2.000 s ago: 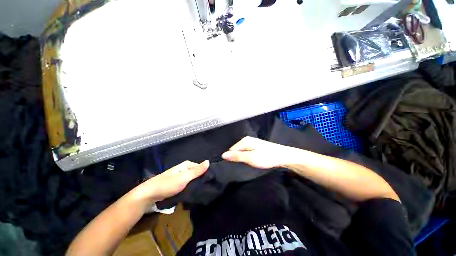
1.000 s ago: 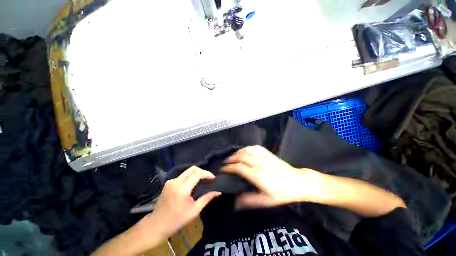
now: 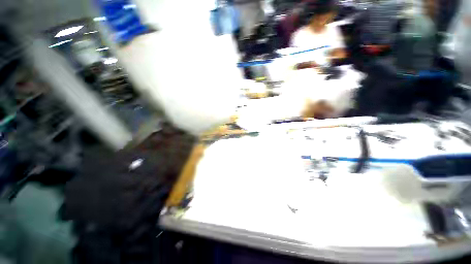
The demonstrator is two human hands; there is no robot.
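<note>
No hand of mine is in view, and the frame is blurred. The white sewing table (image 3: 248, 191) lies nearest in front of me, with a worn wooden left edge. The sewing machine (image 3: 397, 166), white with a blue stripe and dark panel, stands at its right. The blurred needle area (image 3: 319, 169) sits over the table. The dark cloth I held before is not distinguishable; only darkness shows below the table's front edge.
A heap of black garments (image 3: 119, 191) lies left of the table. A large white pillar-like shape (image 3: 186, 72) rises behind it. A person in a white top (image 3: 317, 38) sits beyond the table. A dark wrapped item (image 3: 439, 217) is at the table's right.
The view has swung up and left, showing the room and more of the black heap. Both hands, the cloth between them and the blue basket have left the picture.
</note>
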